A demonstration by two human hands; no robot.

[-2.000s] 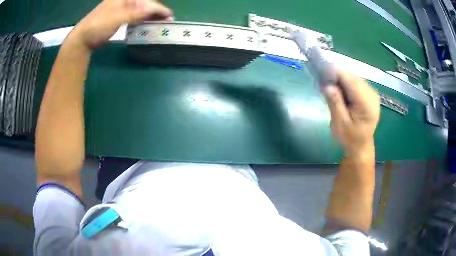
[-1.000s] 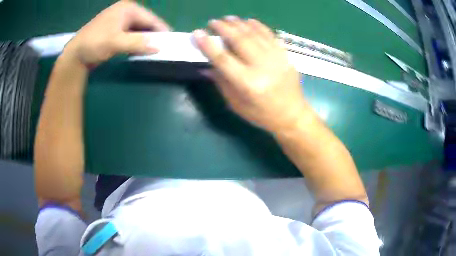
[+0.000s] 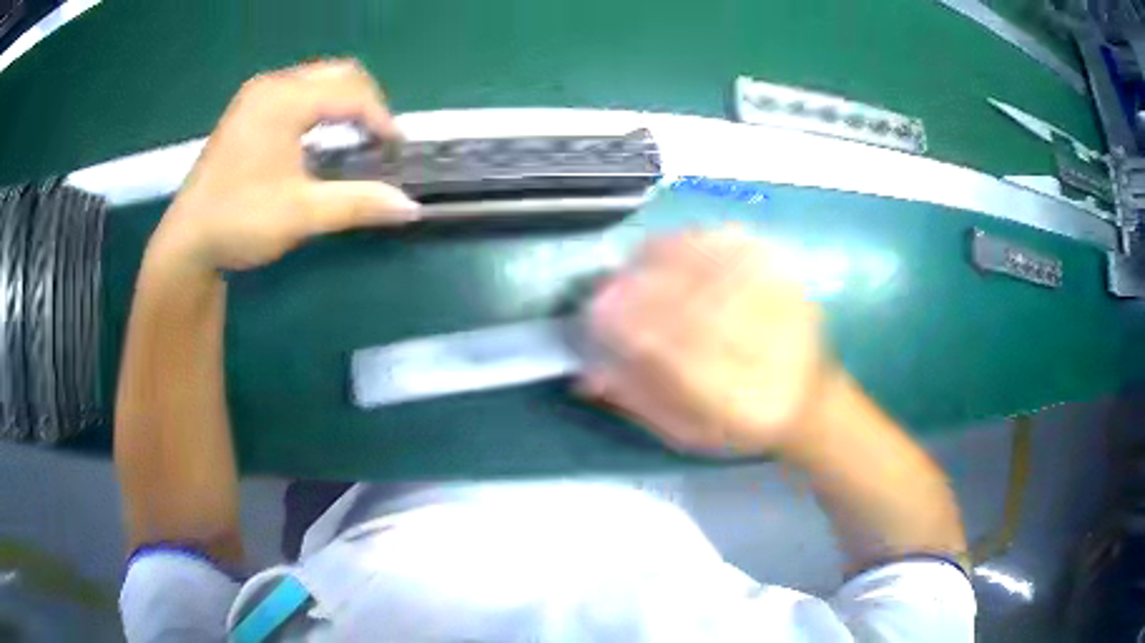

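Note:
A dark layered plate stack point(image 3: 527, 168) lies at the middle back of the green bench, its upper face dark and blurred. My left hand point(image 3: 283, 170) grips its left end between thumb and fingers. My right hand point(image 3: 709, 345) is blurred and closed on the right end of a smooth pale cover plate point(image 3: 458, 366), nearer my body. The plate's left part shows; its right end is hidden by my hand. A patterned metal plate point(image 3: 829, 116) lies behind and to the right of the stack.
A large ridged plate stack point(image 3: 50, 308) stands at the left bench edge. A blue-tipped tool point(image 3: 718, 190) lies right of the stack. A short metal block point(image 3: 1017, 260), a pointed tool point(image 3: 1030, 122) and a metal fixture point(image 3: 1130, 232) are at the right. A white strip point(image 3: 879, 176) runs along the bench.
My right hand has left the stack, moving toward my body with the pale plate. The stack now shows a dark upper face. My left hand still holds the stack's left end.

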